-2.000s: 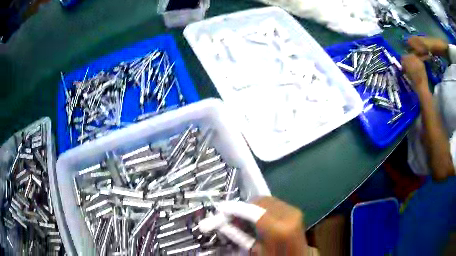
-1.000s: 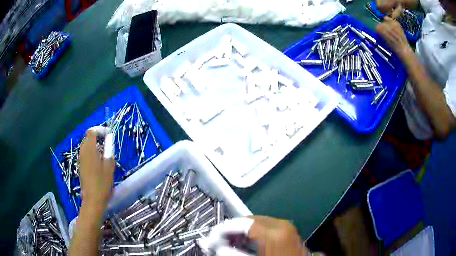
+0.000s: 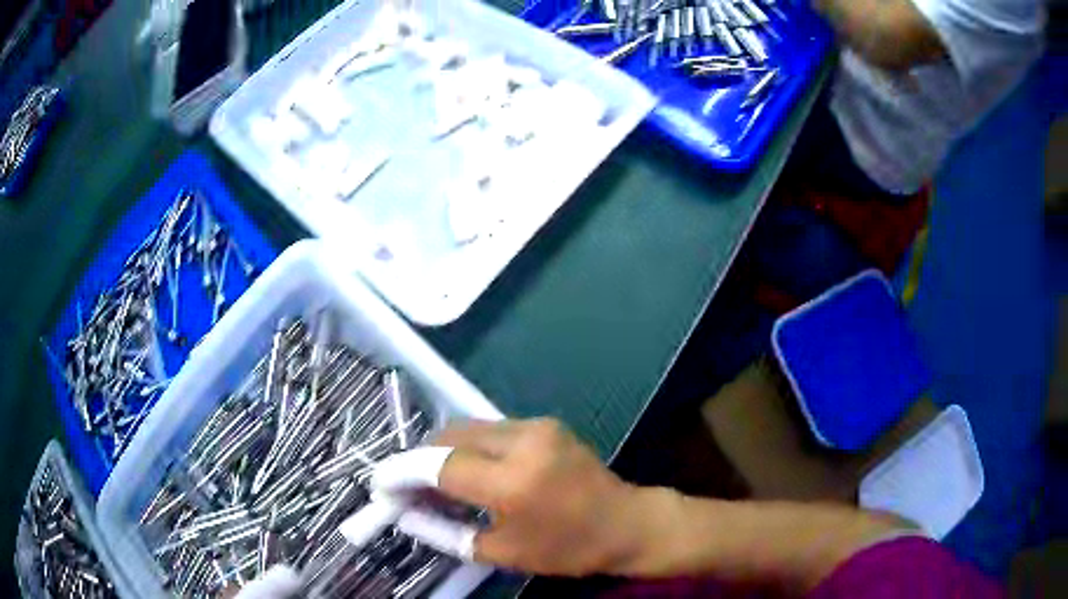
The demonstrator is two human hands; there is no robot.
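Note:
The white central tub (image 3: 316, 275) holds a heap of silver cylinders (image 3: 281, 433). My right hand (image 3: 515, 497), with white wraps on its thumb and fingers, is over the tub's near right side. Its fingertips are close together, and blur hides whether they grip a cylinder. Of my left hand (image 3: 272, 583) only a white-wrapped fingertip shows at the bottom edge, over the tub; the rest is cut off. The blue tray (image 3: 228, 199) behind the tub holds thin rods with dark fittings.
A white tray (image 3: 428, 307) of white parts lies behind. The left tray (image 3: 59, 468) holds cylinders. The neighbour's blue tray (image 3: 703, 135) holds silver pieces beside a person's arm. A basket (image 3: 217, 100) with a dark object stands at upper left. Blue (image 3: 853, 363) and white (image 3: 931, 474) bins sit below right.
The view has shifted right and down. My left hand has left the blue tray of rods and is now at the bottom edge. My right hand stays over the tub, with more forearm showing.

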